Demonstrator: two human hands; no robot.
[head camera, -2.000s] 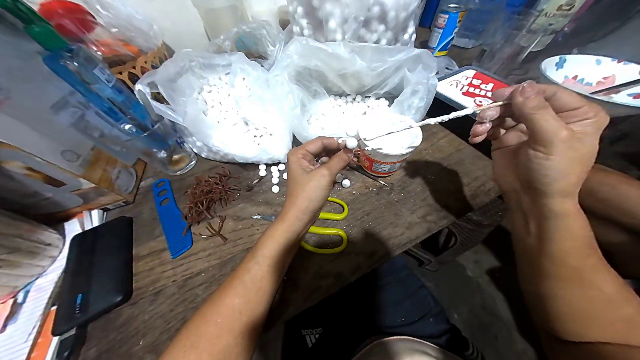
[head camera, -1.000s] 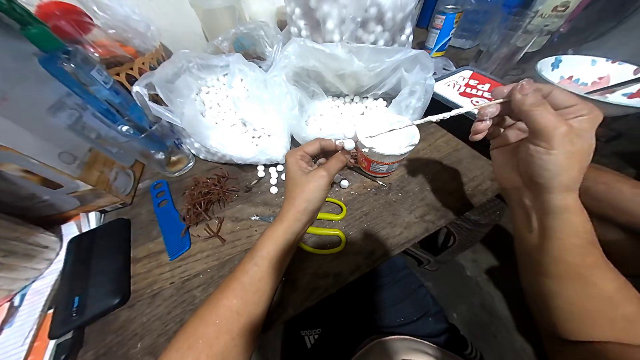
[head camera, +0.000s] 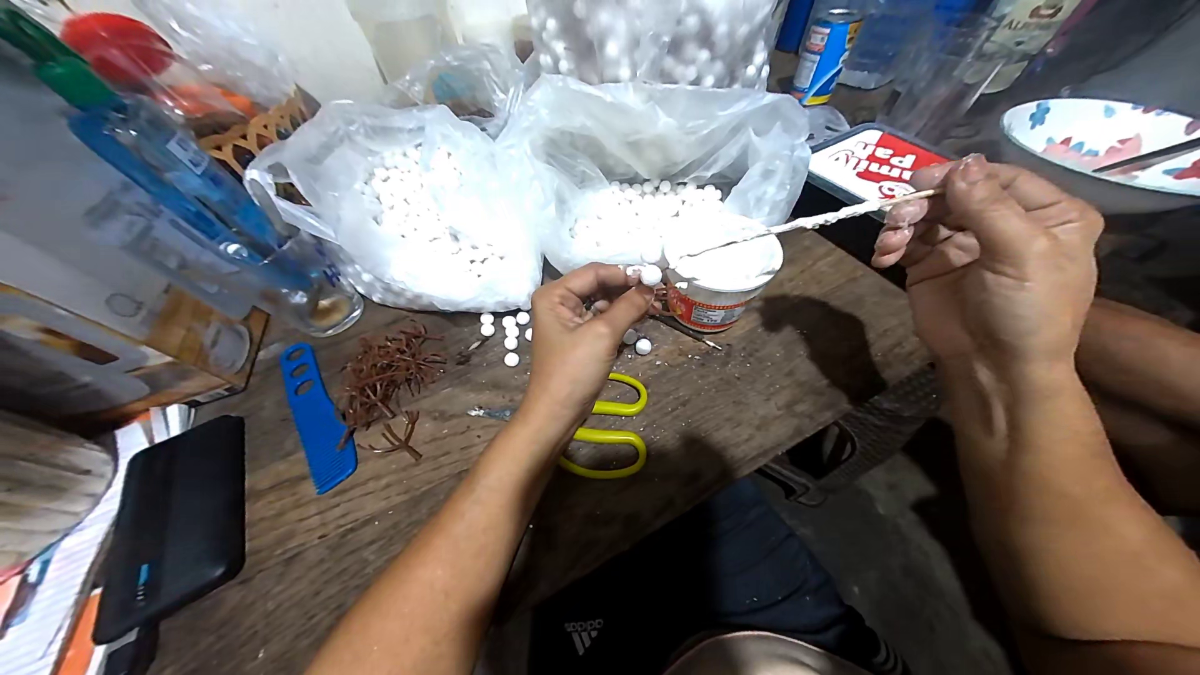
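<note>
My left hand (head camera: 595, 314) pinches a small brown piece with white balls (head camera: 650, 275) at its tip, close against a round tub of white paste (head camera: 727, 272). Between the fingers and thumb of my right hand (head camera: 994, 234) is a thin stick (head camera: 834, 217) coated in white; its far end lies over the paste. Loose white balls (head camera: 511, 344) rest on the table left of my left hand. Below that hand are scissors with yellow handles (head camera: 619, 436), partly hidden by my wrist. A heap of brown twig-like pieces (head camera: 389, 370) lies beside a blue comb (head camera: 317, 422).
Two open plastic bags of white balls (head camera: 412, 216) stand behind my left hand, with a fuller bag (head camera: 652, 42) further back. At the left are a black phone-like device (head camera: 173, 525) and a clear cup (head camera: 323, 295). A patterned bowl (head camera: 1106, 141) and a can (head camera: 825, 56) are at the back right.
</note>
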